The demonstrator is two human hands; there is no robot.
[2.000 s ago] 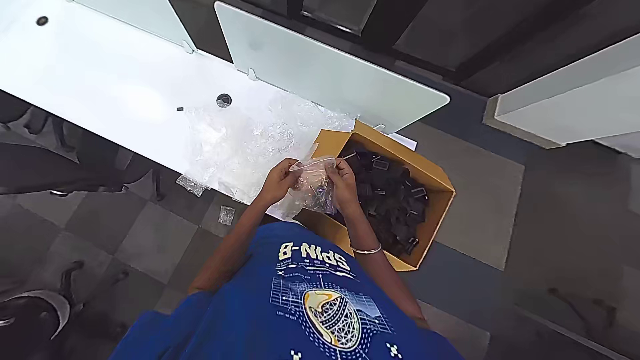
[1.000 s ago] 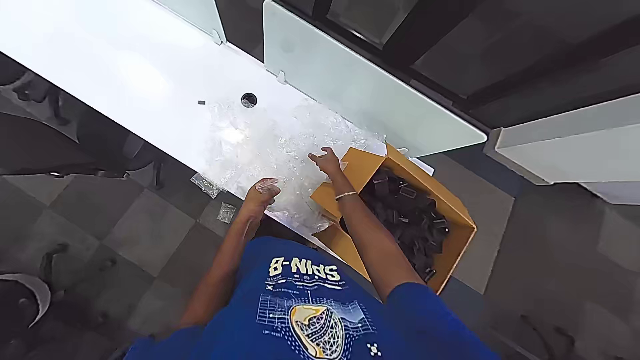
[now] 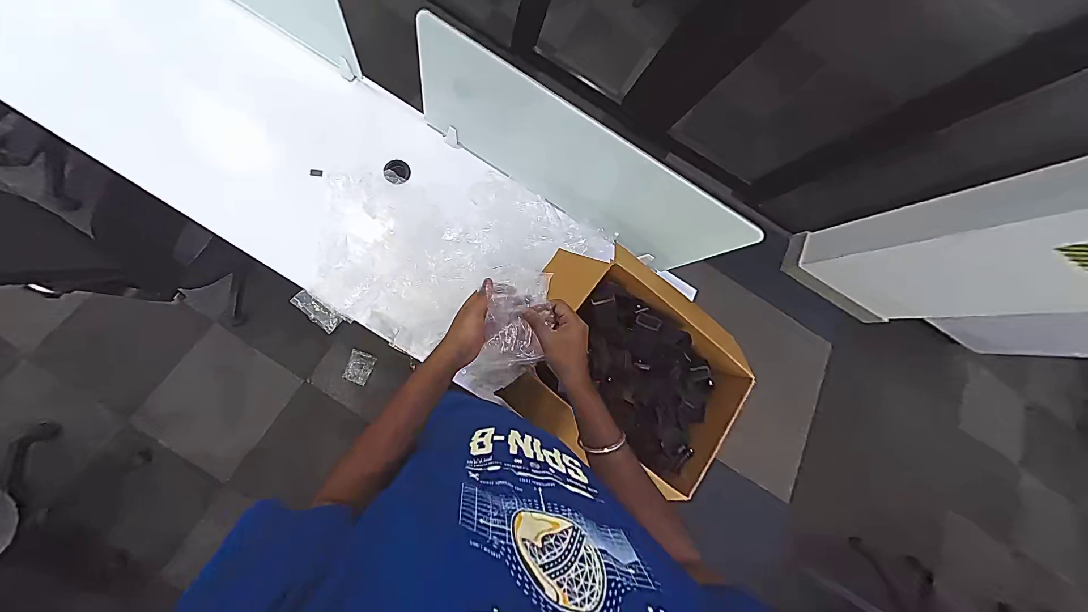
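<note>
Between my hands, over the desk's front edge, is a clear plastic bag (image 3: 512, 327). My left hand (image 3: 470, 325) grips its left side with the thumb up. At its right side, my right hand (image 3: 561, 336) pinches the plastic near the top; a metal bangle is on that wrist. What the bag holds cannot be made out. Beyond both hands a wide heap of clear plastic bags (image 3: 425, 246) covers part of the white desk. An open cardboard box (image 3: 722, 416) stands right of my right hand, filled with many small black items (image 3: 650, 357) whose kind is unclear.
A frosted divider panel (image 3: 578, 144) lines the far edge of the white desk (image 3: 127, 102). A round cable hole (image 3: 396, 172) and a small black piece (image 3: 316, 172) are beyond the heap. One plastic packet (image 3: 359, 366) lies on the tiled floor, and a dark chair (image 3: 93, 238) stands at left.
One second ago my hands were apart, the right one reaching over the box flap. Now they are together at a clear bag. Two seconds ago they also held a bag between them.
</note>
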